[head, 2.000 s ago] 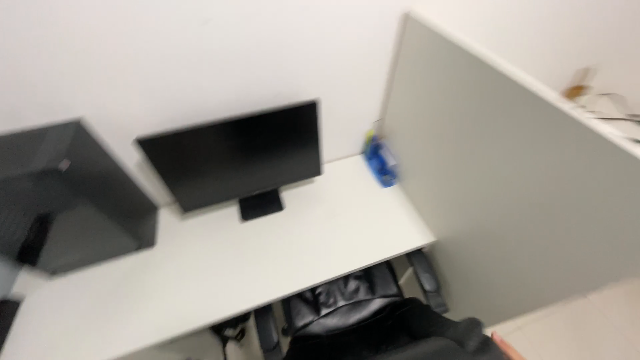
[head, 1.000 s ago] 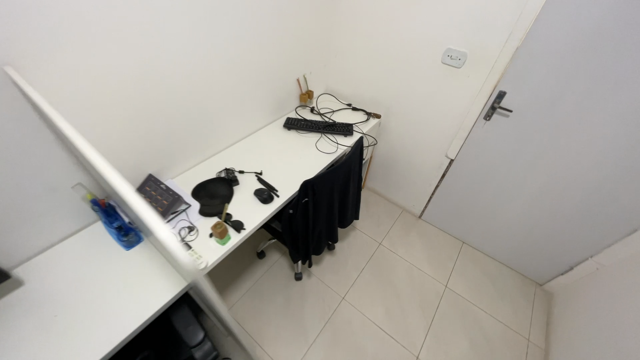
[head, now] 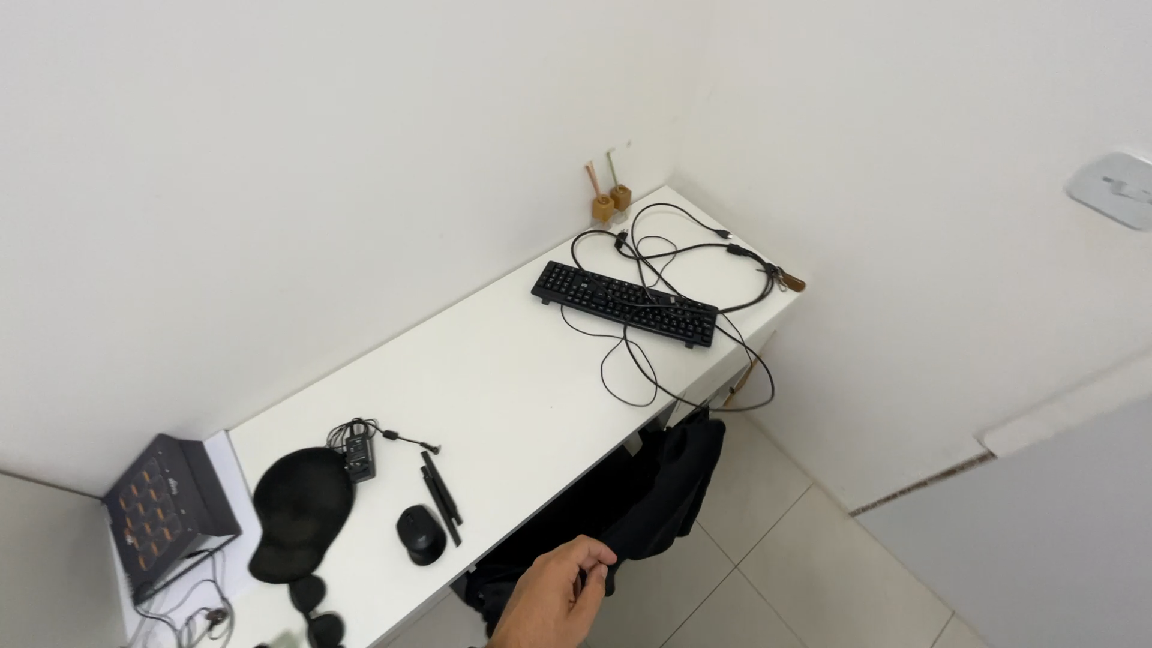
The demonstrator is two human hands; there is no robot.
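Observation:
My left hand (head: 553, 594) is at the bottom centre, its thumb and fingers closed on an edge of a black garment (head: 661, 490). The garment hangs over a chair tucked at the front of the white desk (head: 495, 360). My right hand is out of view. Left of my left hand, a black computer mouse (head: 420, 535) and slim black bars (head: 441, 498) lie on the desk. Farther back, a black keyboard (head: 625, 304) lies under tangled black cables (head: 666, 245).
A black mouse pad (head: 304, 513), a power adapter (head: 359, 456), sunglasses (head: 317, 612) and a dark box (head: 166, 508) stand or lie at the desk's left. Two reed diffusers (head: 611, 205) stand near the wall. Brown keyholder (head: 792, 281) sits at the far corner. Tiled floor (head: 765, 540) is at the right.
The view has swung from the monitor desk past the partition to this desk and come closer. My left hand has come into view at the black garment.

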